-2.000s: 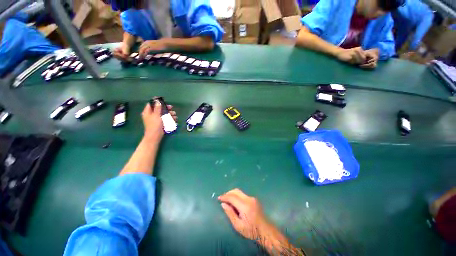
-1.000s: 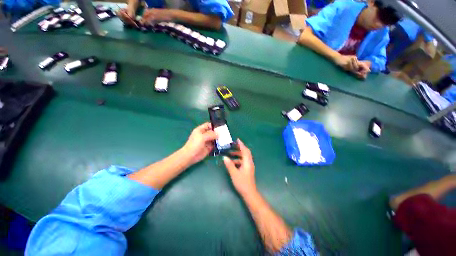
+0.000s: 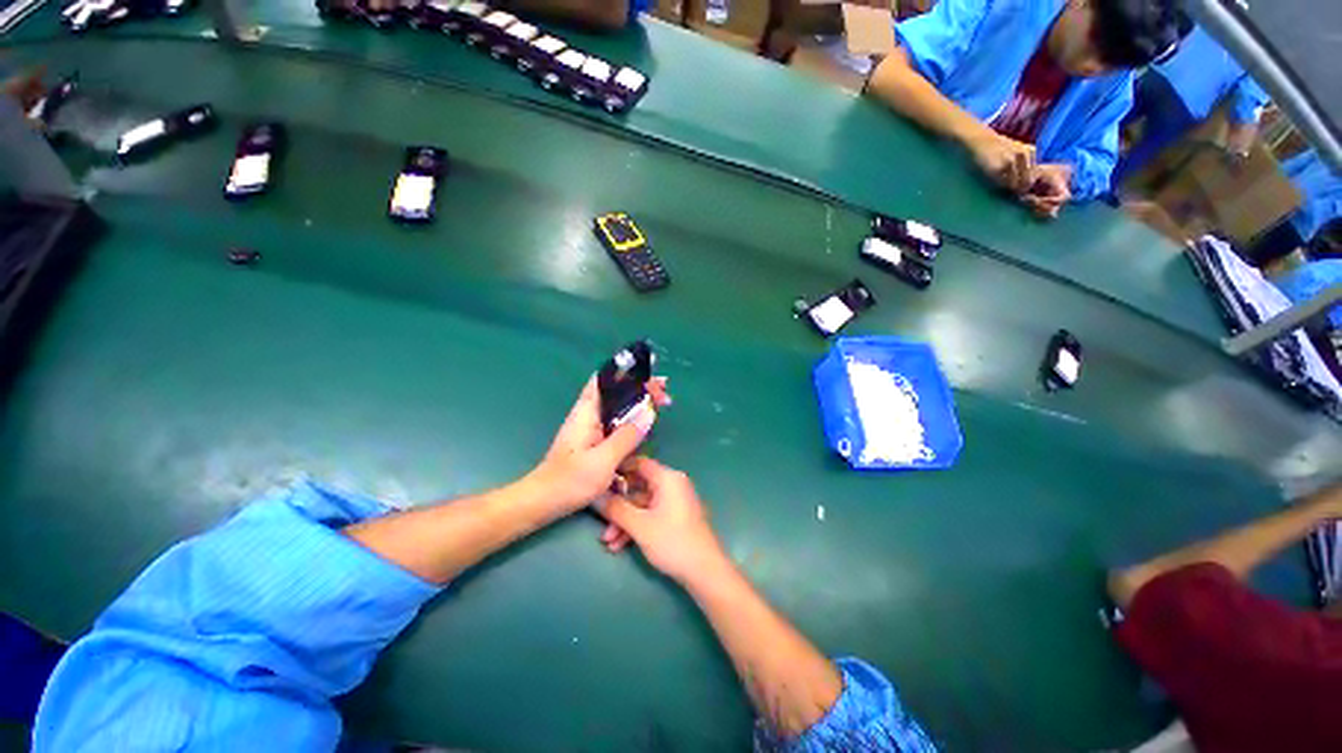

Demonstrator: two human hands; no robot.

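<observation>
A black mobile phone (image 3: 626, 378) with a white patch on its lower half is held upright over the green bench. My left hand (image 3: 586, 443) grips it around its lower half, thumb on the white patch. My right hand (image 3: 658, 515) is at the phone's lower end, fingers bent and close together. Its fingertips are partly hidden, and I cannot tell whether they hold a small part. A blue bin (image 3: 842, 386) to the right holds a heap of white loops (image 3: 888, 415).
A yellow-framed keypad phone (image 3: 632, 252) lies face up ahead. White-backed phones (image 3: 418, 186) lie spread along the strip. A small dark piece (image 3: 243, 258) and a dark tray (image 3: 37, 280) are at left. People in blue (image 3: 942, 74) and dark red (image 3: 1229, 647) sit around the bench.
My left hand has drawn a phone from the strip to in front of me and tilted it. My right hand has come up to its lower end. The view has shifted.
</observation>
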